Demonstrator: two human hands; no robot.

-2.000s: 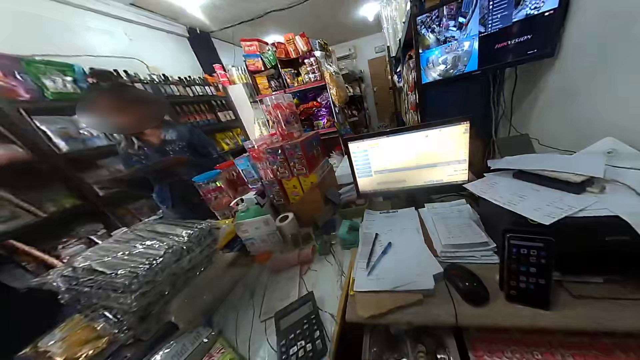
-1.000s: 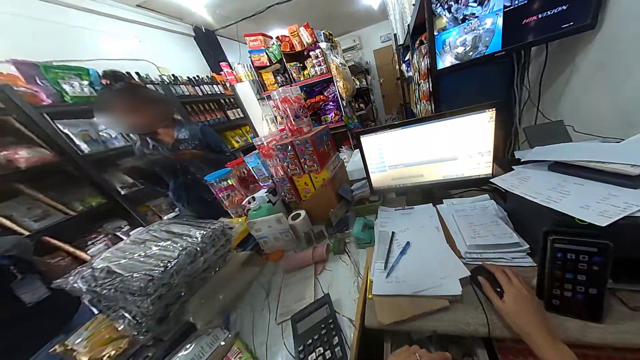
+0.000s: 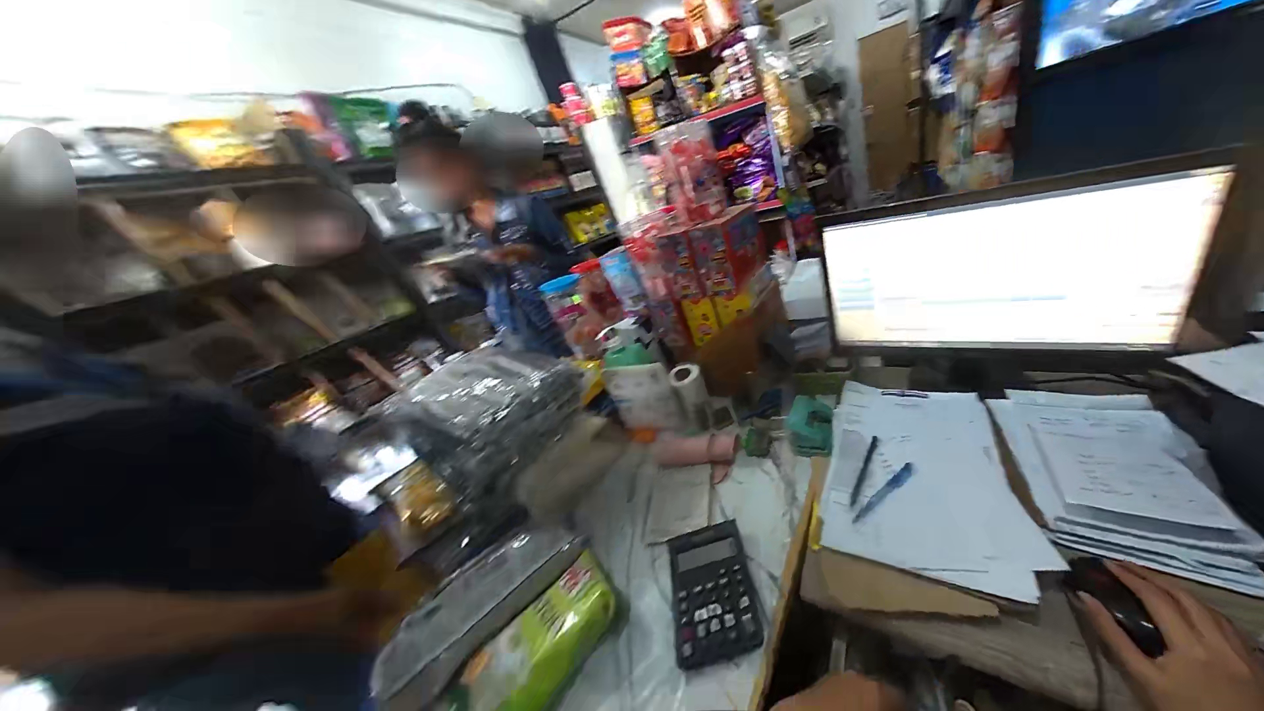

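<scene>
My right hand rests on a black computer mouse at the lower right of the desk. Only a small part of my left hand shows at the bottom edge; its fingers and anything in them are hidden. Left of the mouse lie papers on a brown board, with a black pen and a blue pen on top. A second stack of papers lies behind the mouse. The monitor stands behind both stacks. A black calculator lies on the counter to the left.
A person is close at the left, blurred; another stands behind the counter. A green packet, plastic-wrapped goods, a paper roll and a teal object sit on the counter. Candy jars and boxes rise behind.
My right hand, out of view two seconds ago, came onto the mouse by one second ago and remains there. The near person at left has come further into view. The view has swung left.
</scene>
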